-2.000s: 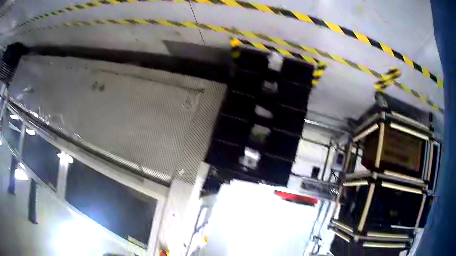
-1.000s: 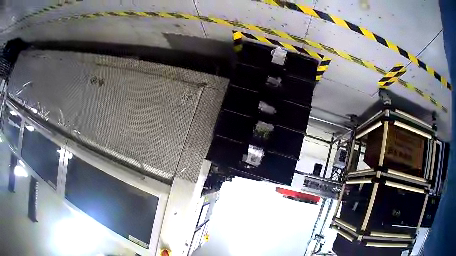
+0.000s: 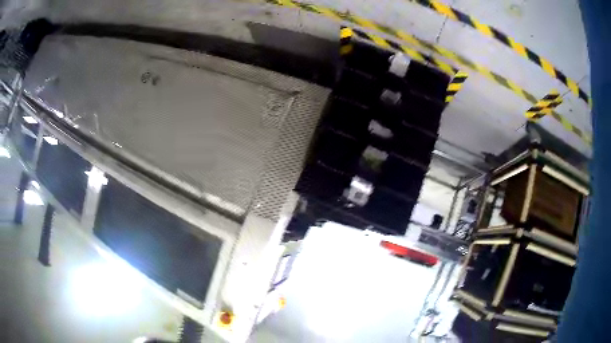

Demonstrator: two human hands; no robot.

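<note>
Neither of my hands is in view. A stack of several black totes [image 3: 373, 137] with pale labels stands on the floor in the centre, beside a large machine. A bright white surface [image 3: 362, 285] with a red strip [image 3: 409, 252] on its edge lies below the stack in the frame. Its glare hides detail.
A large grey machine [image 3: 181, 127] with dark windows fills the left. A cream-tube rack [image 3: 512, 234] at the right holds a brown carton [image 3: 553, 204] and black containers. Yellow-black tape [image 3: 502, 40] marks the floor. Blue cloth [image 3: 597, 268] covers the right edge.
The view has shifted: the totes, machine and rack now sit further right and slightly higher in the frame. More blue cloth shows at the right edge. No object has visibly been moved.
</note>
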